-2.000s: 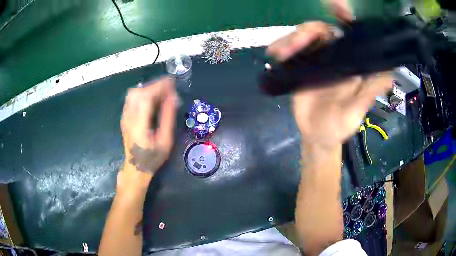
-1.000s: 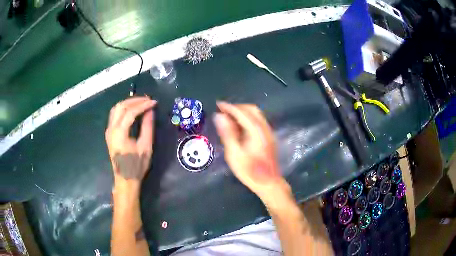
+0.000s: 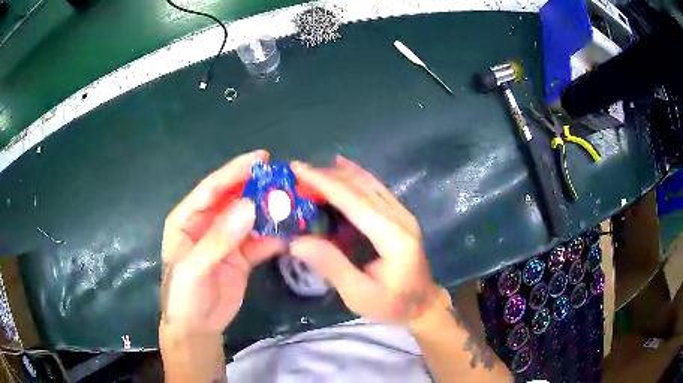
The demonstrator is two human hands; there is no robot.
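Observation:
My left hand (image 3: 206, 239) and my right hand (image 3: 367, 236) hold a bright blue circuit board (image 3: 274, 196) between their fingers, above the mat. The board has a white round part at its middle and a red glow around it. The round cover (image 3: 301, 275), pale with a dark rim, shows below the board, partly hidden by my fingers. Both hands are somewhat blurred. Whether the cover is held or rests on the mat, I cannot tell.
On the dark green mat (image 3: 135, 247) are a small screwdriver (image 3: 422, 66), a hammer (image 3: 515, 112), yellow-handled pliers (image 3: 567, 155), a clear cup (image 3: 258, 57) and a cable plug (image 3: 203, 84). Screws (image 3: 317, 25) lie by the white strip. Shiny rings (image 3: 534, 271) sit lower right.
The blue board lay on the mat between my open hands; now both hands have closed on it and raised it. The cover appears lower in view. The electric tool left my right hand earlier.

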